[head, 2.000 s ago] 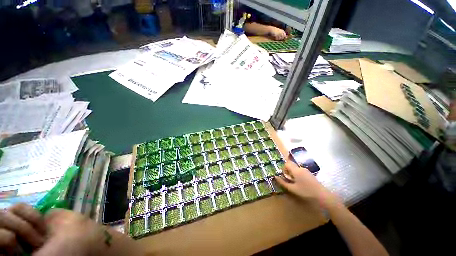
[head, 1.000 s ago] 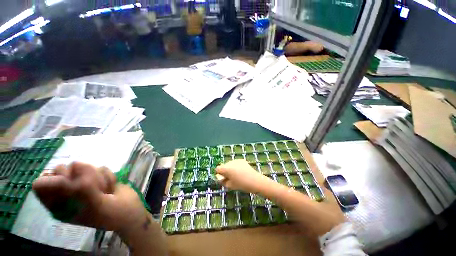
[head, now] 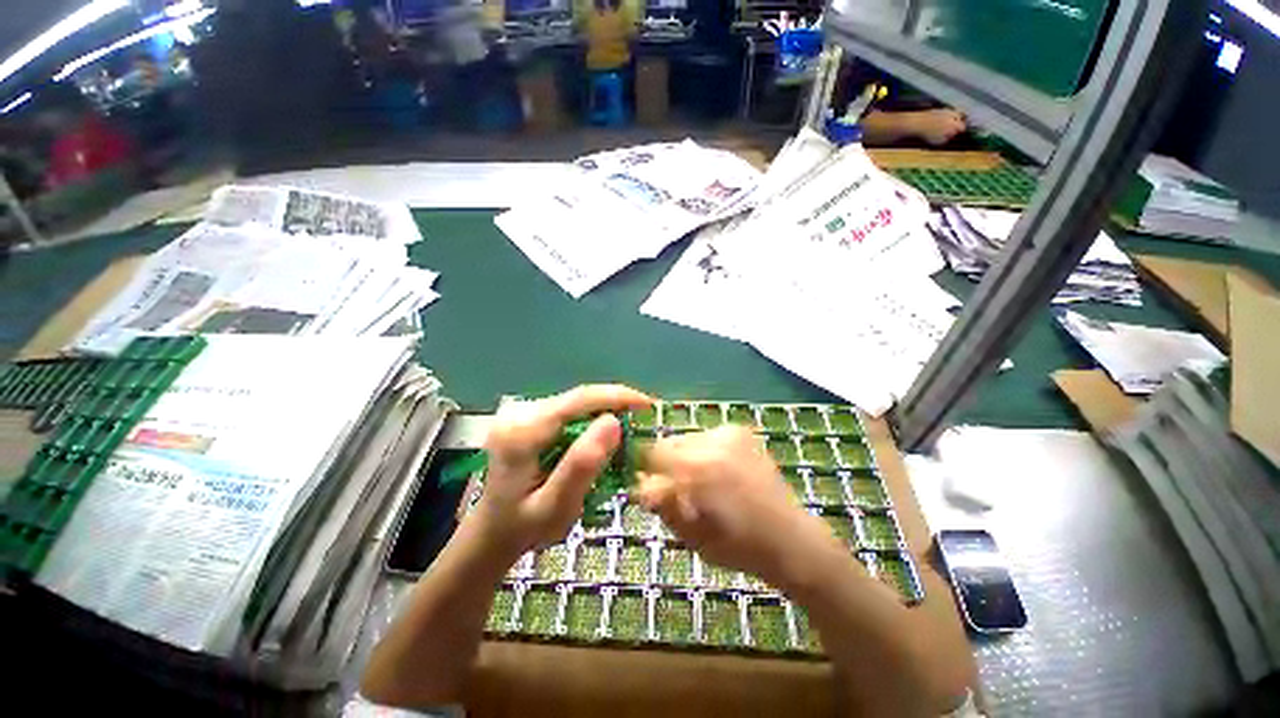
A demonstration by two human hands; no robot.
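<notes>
The circuit board panel (head: 674, 603), a grid of yellow-green cells with silvery borders, lies flat on brown cardboard (head: 604, 679) in front of me. My left hand (head: 555, 470) is over the panel's upper left, curled around something green (head: 607, 484); the green strips or pieces are mostly hidden by the fingers. My right hand (head: 716, 491) is beside it over the panel's middle, fingers bent in and blurred. Whether it holds anything cannot be seen. Both hands cover the upper left cells.
A thick paper stack (head: 183, 491) stands at left with a green grid panel (head: 91, 449) on it. A dark phone (head: 438, 512) lies between stack and panel. A second phone (head: 981, 579) and metal post (head: 1039, 225) are at right. Loose newspapers (head: 828, 267) lie behind.
My left hand has moved right from the paper stack to over the panel. My right hand has moved from the panel's right edge to beside my left hand. The view has shifted.
</notes>
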